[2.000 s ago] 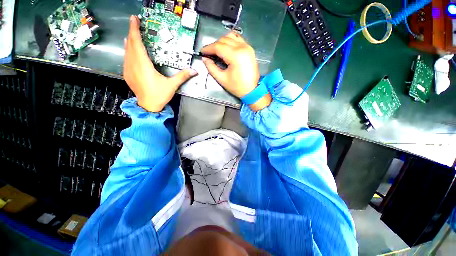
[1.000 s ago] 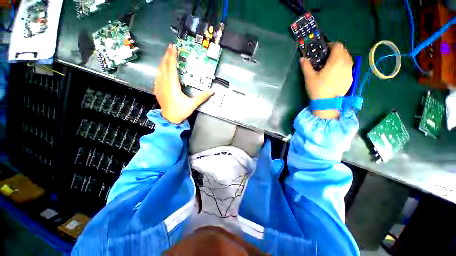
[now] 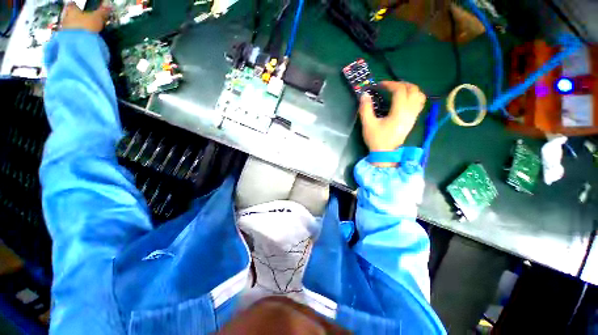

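My right hand (image 3: 392, 116), with a blue wrist strap (image 3: 395, 156), is closed around the lower part of a black remote control (image 3: 358, 75). My left hand (image 3: 85, 18) is stretched to the far upper left, cut by the top edge; what it touches is not clear. A green circuit board (image 3: 246, 98) lies on the work plate (image 3: 315, 134) with black and blue cables (image 3: 293, 33) at its far edge. A small black stick (image 3: 282, 122) is at the board's near right corner.
Another board (image 3: 147, 67) lies left. A black block (image 3: 305, 84) sits beside the cabled board. To the right are a blue pen (image 3: 430, 131), tape roll (image 3: 466, 105), two boards (image 3: 473, 190) (image 3: 522, 166), a white crumpled piece (image 3: 554, 159) and an orange box (image 3: 547, 88) with a glowing light.
My left hand has left the cabled board and reached to the upper left. My right hand let go of the black stick, then took hold of the remote control.
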